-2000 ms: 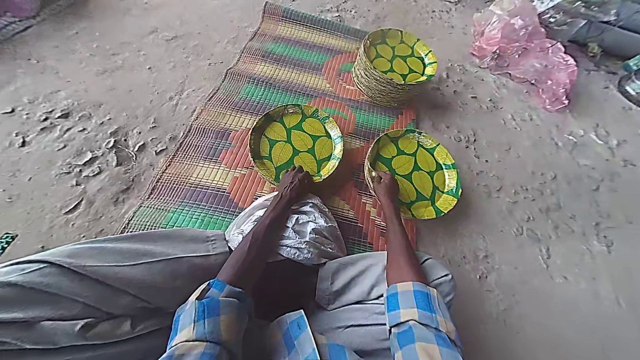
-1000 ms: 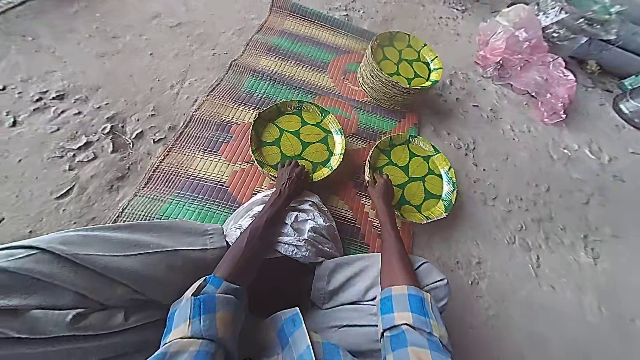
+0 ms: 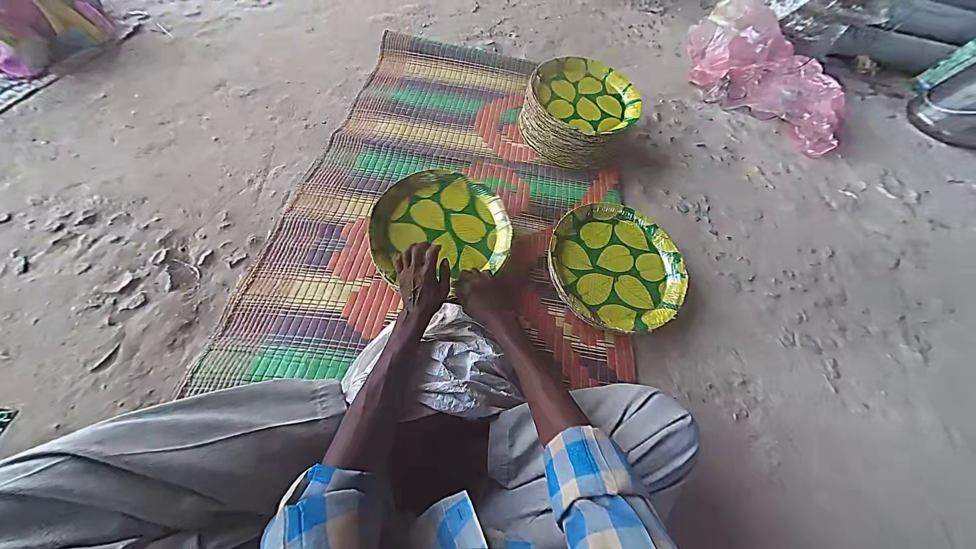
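Observation:
A round green plate with a yellow leaf pattern (image 3: 455,215) lies in front of me on the woven mat. Over its near rim is my left hand (image 3: 421,280), fingers somewhat spread on the plate. My right hand (image 3: 482,291), blurred, is at the same near rim just to the right; its fingers are hard to make out. Another leaf-patterned plate (image 3: 618,267), apparently with others beneath it, lies to the right. Farther back stands a tall stack of such plates (image 3: 583,107). A crumpled whitish cloth or sack (image 3: 457,366) lies between my knees, below my hands.
The striped woven mat (image 3: 305,290) lies on a rough earthen floor (image 3: 801,305). Crumpled pink plastic (image 3: 770,76) is at the upper right, with grey pipe-like objects (image 3: 892,42) behind it. Part of a dark rounded object (image 3: 945,114) shows at the right edge, and colourful material (image 3: 53,30) at the upper left.
My right hand has moved left, from the right-hand plate to the near rim of the middle plate. My left hand remains at the middle plate.

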